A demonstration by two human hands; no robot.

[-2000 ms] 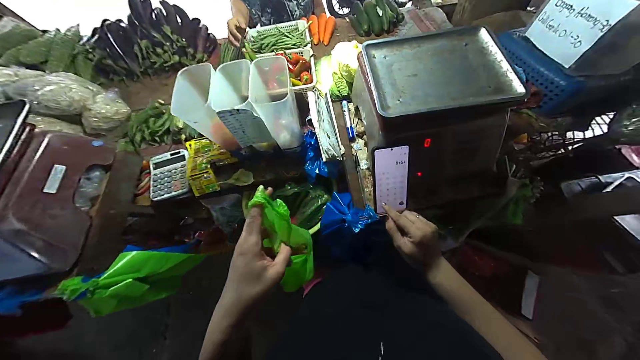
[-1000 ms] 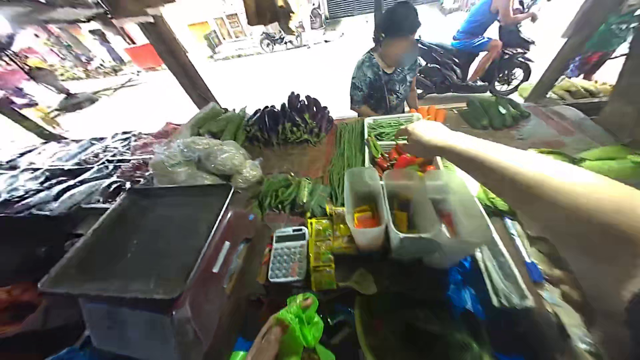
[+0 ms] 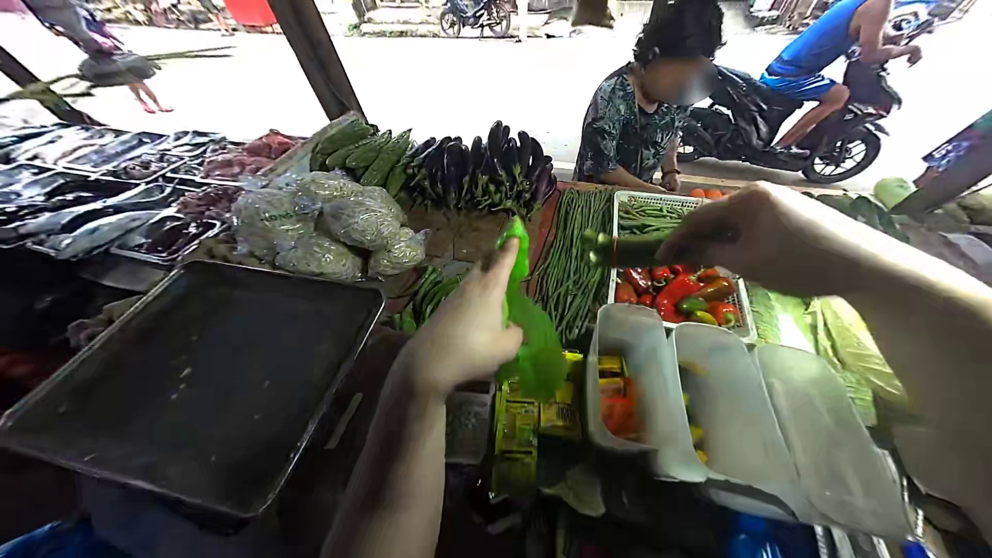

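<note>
My left hand grips a green plastic bag near the middle of the head view. My right hand holds a bundle of green vegetables with a reddish band around it, over the edge of a white basket. In that basket lie red and green peppers, with green beans behind them. Long beans lie to the basket's left. The bundle's right end is hidden in my fingers.
Translucent plastic containers stand in front of the basket. A metal weighing tray is at left, behind it bagged vegetables. Eggplants and bitter gourds line the back. A person leans at the stall's far side; another sits on a motorcycle.
My right hand, earlier at the phone beside the scale, then reaching to the basket, now holds a green bundle. My left hand has raised the green bag. The view has swung left and up.
</note>
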